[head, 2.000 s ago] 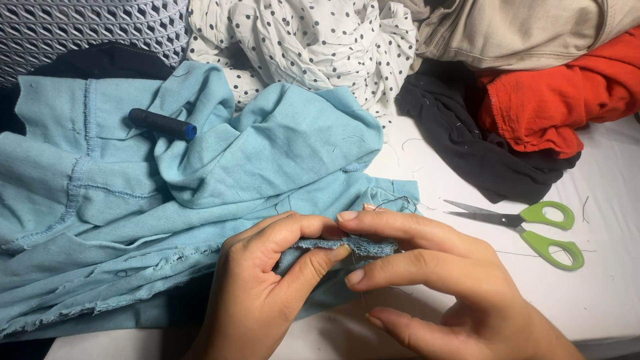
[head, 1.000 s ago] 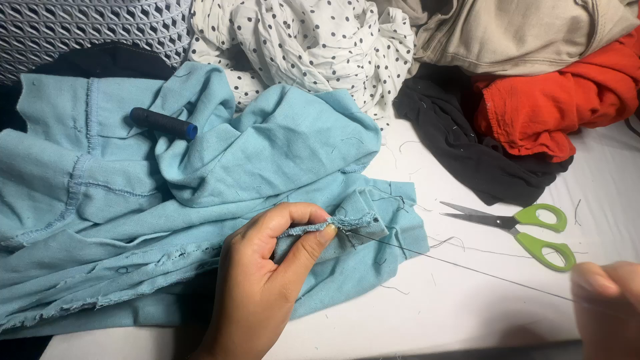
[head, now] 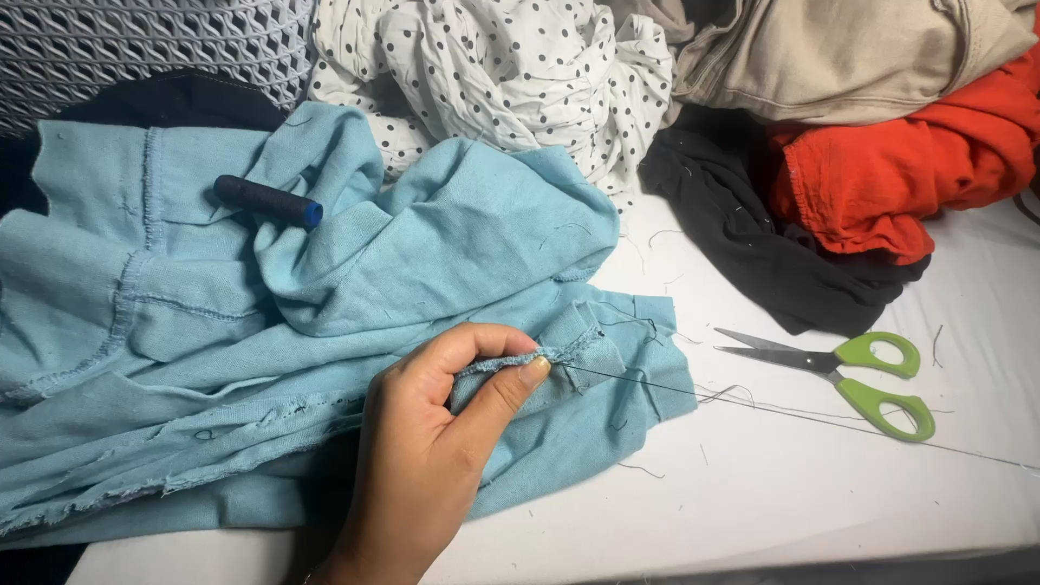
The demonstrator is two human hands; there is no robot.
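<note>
My left hand (head: 439,439) pinches the overlocked seam edge of a light blue fabric garment (head: 455,236) between thumb and forefinger. From the pinched seam a dark sewing thread (head: 764,407) runs taut to the right and leaves the view at the right edge. My right hand is out of view, and so is any needle. A spool of dark thread (head: 264,201) with a blue end lies on the garment's upper left part. Scissors with green handles (head: 837,366) rest on the white surface right of the garment, their blades a little apart and pointing left.
Behind the garment lie a white polka-dot cloth (head: 504,73) and a grey woven plastic basket (head: 162,49). At the upper right are beige (head: 829,57), red (head: 894,171) and black (head: 764,236) cloths. Loose thread bits are scattered over the white surface (head: 731,504).
My right hand was beside my left at the seam, then moved away to the right, and is now out of view. The thread is drawn out long. My left hand keeps its pinch.
</note>
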